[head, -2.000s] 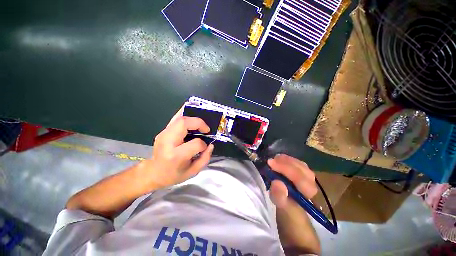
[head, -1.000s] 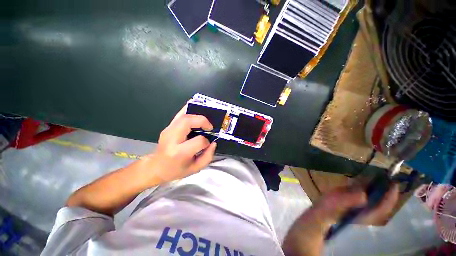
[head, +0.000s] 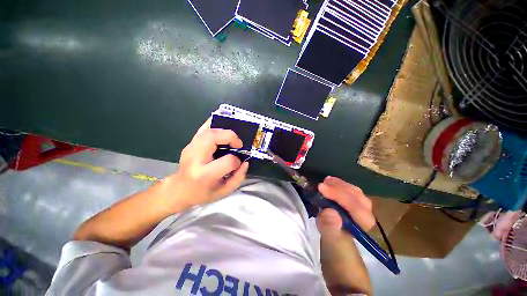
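Observation:
A phone board assembly (head: 287,145) with a white edge and a red patch at its right end lies at the near edge of the dark green bench. A dark LCD screen covers its left part, with an orange flex cable (head: 259,139) at the middle. My left hand (head: 216,165) rests on the left end and pinches a thin line, perhaps solder wire, near the flex cable. My right hand (head: 345,207) holds the dark blue soldering iron (head: 365,240). The iron's metal tip touches or nearly touches the board beside the flex cable.
A loose LCD screen (head: 303,94) lies beyond the board, below a row of LCD stacks (head: 332,53). More screens (head: 263,18) lie at the top. At right are a cardboard sheet (head: 399,124), the tip-cleaning tin (head: 456,150), a blue box (head: 508,182) and a black fan (head: 497,58).
My right hand and the iron were beside the tin one second ago and are back at the board. My left hand has stayed on the board.

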